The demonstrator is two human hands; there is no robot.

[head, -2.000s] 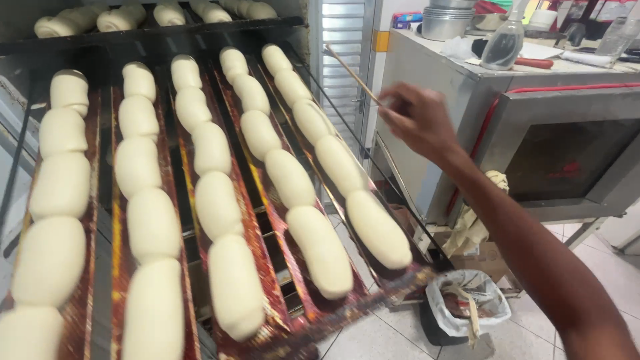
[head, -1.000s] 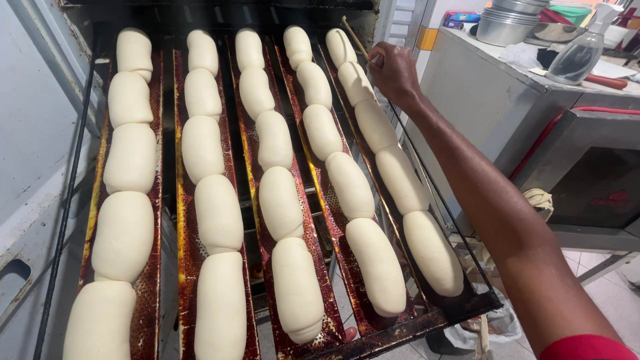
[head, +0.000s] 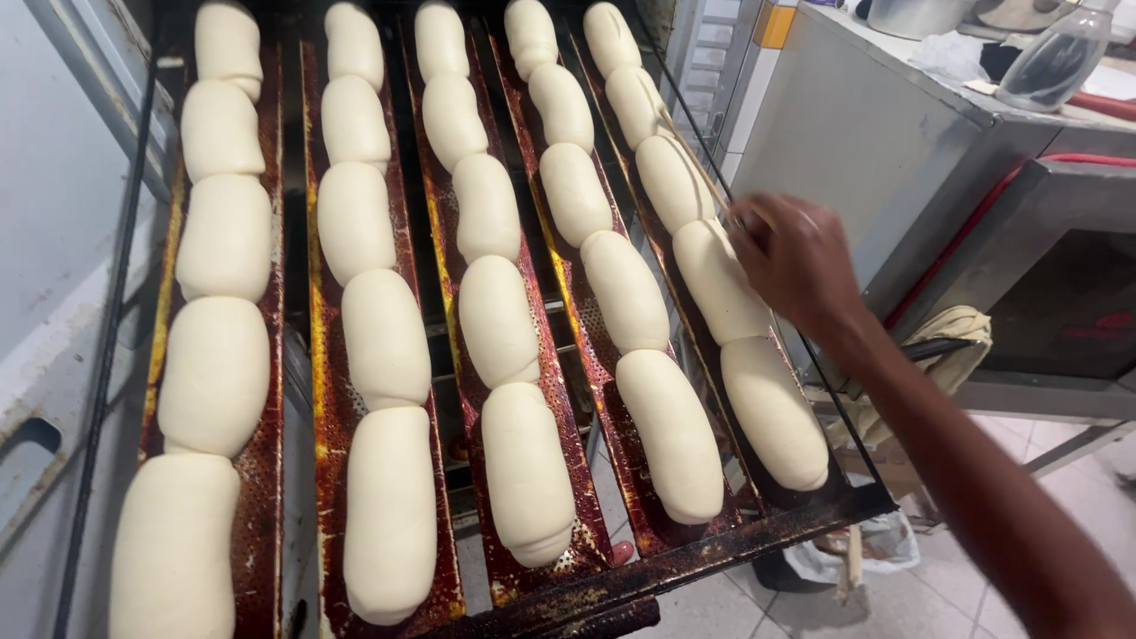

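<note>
Rows of pale dough rolls point(head: 497, 319) lie end to end in the long channels of a stained perforated baking tray point(head: 586, 497). My right hand point(head: 790, 257), slightly blurred, is closed around a thin stick point(head: 692, 155) over the rightmost row. The stick's tip is at the second roll point(head: 635, 106) from the back of that row, which is next to a roll with a slit along its top point(head: 612, 40). Of my left hand only a fingertip point(head: 623, 552) shows at the tray's front edge; the rest is hidden under the tray.
Black metal rods point(head: 102, 382) flank the tray. On the right stands a grey metal oven point(head: 994, 266) with a cloth point(head: 954, 346) on its handle; a clear bottle point(head: 1056, 58) and metal pans point(head: 919, 16) are on top. A lined bin point(head: 865, 546) sits below on the tiled floor.
My right hand has moved from the back end of the rightmost row towards the front, with the stick still in it. The view has shifted somewhat.
</note>
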